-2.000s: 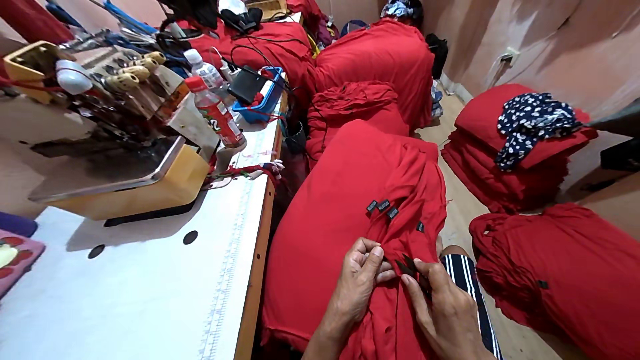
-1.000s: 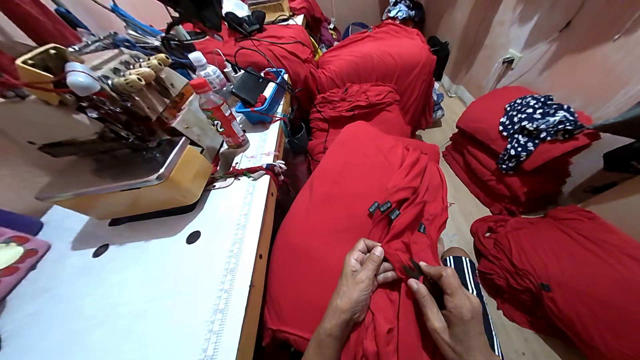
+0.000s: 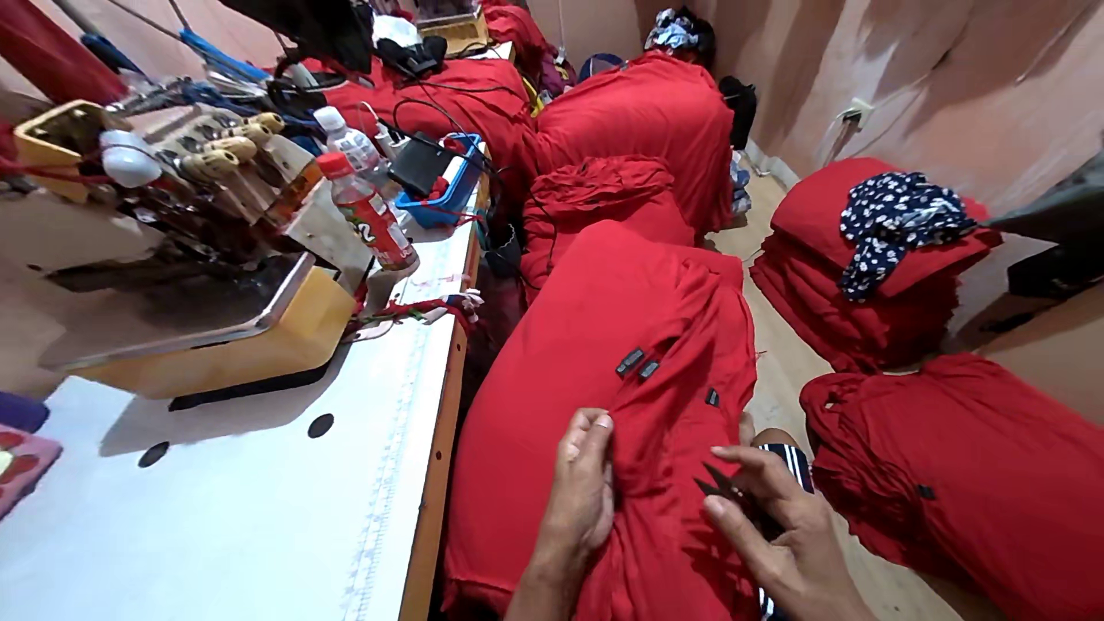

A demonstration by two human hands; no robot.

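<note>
Red fabric garments [image 3: 552, 388] lie piled before me, with a few small dark labels [image 3: 649, 370] on them. My left hand [image 3: 586, 483] rests over the pile with thumb and fingertips pinched together; whether cloth is between them I cannot tell. My right hand [image 3: 776, 517] holds small dark thread snips [image 3: 723, 485], their two pointed blades apart and aimed left, just above the red cloth. The palm hides the rest of the snips.
At left, a sewing machine [image 3: 207, 336] stands on a white table [image 3: 259, 517] with a red-capped bottle [image 3: 366, 211] and a blue basket [image 3: 448, 194]. More red fabric stacks [image 3: 871, 319] stand right and behind, one bearing a dark floral cloth [image 3: 897, 220]. A wall outlet [image 3: 854, 114] is at upper right.
My hands were close together at the cloth; they are now farther apart, and the snips' blades show plainly. Fewer labels show in the upper group than before.
</note>
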